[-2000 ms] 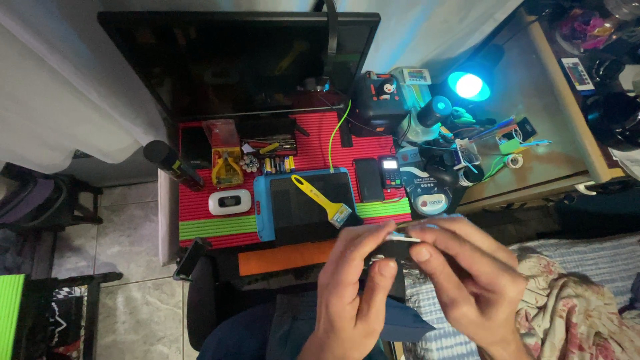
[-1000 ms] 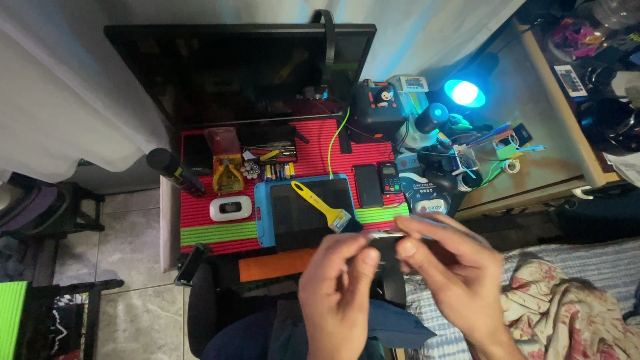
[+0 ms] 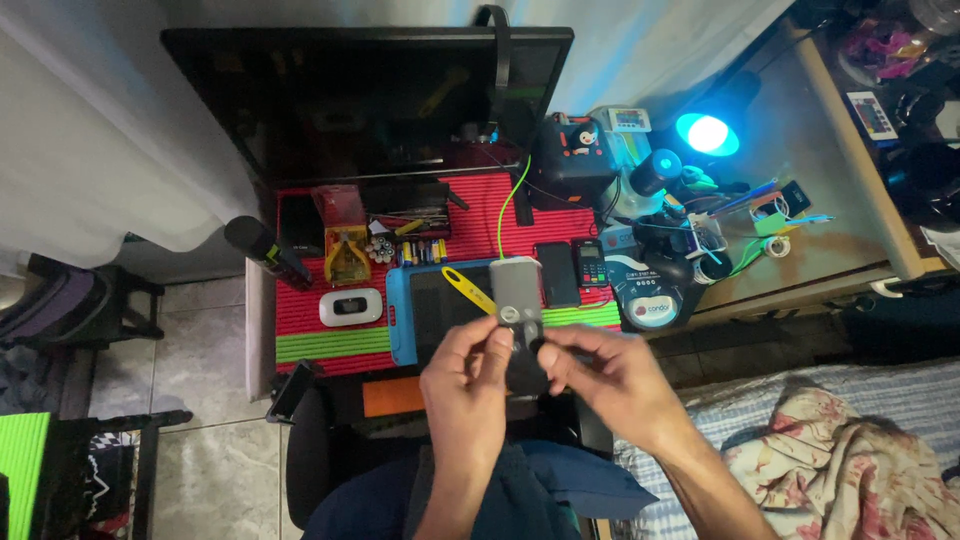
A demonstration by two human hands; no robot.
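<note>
A slim grey and black remote control (image 3: 517, 300) with round buttons is held upright, its face toward me, over the desk's front edge. My left hand (image 3: 469, 375) pinches its left side between thumb and fingers. On its lower right side are the thumb and fingers of my right hand (image 3: 607, 375). Behind it lie a blue-framed dark tablet-like panel (image 3: 442, 307) and a yellow-handled brush (image 3: 469, 289), whose bristles are hidden. A black smartphone (image 3: 557, 275) and a card payment terminal (image 3: 591, 262) lie just right of the remote.
A monitor (image 3: 360, 105) stands at the back of the red and green mat (image 3: 330, 347). Batteries (image 3: 424, 252), a yellow tool (image 3: 347, 259), a white oval device (image 3: 351, 307) and a black cylinder (image 3: 266, 251) are at left. A lit lamp (image 3: 706, 133) stands at right, beside cluttered small items.
The remote control, seen nearly edge-on before, has been turned so its buttoned face shows. Both hands have shifted to grip its lower sides.
</note>
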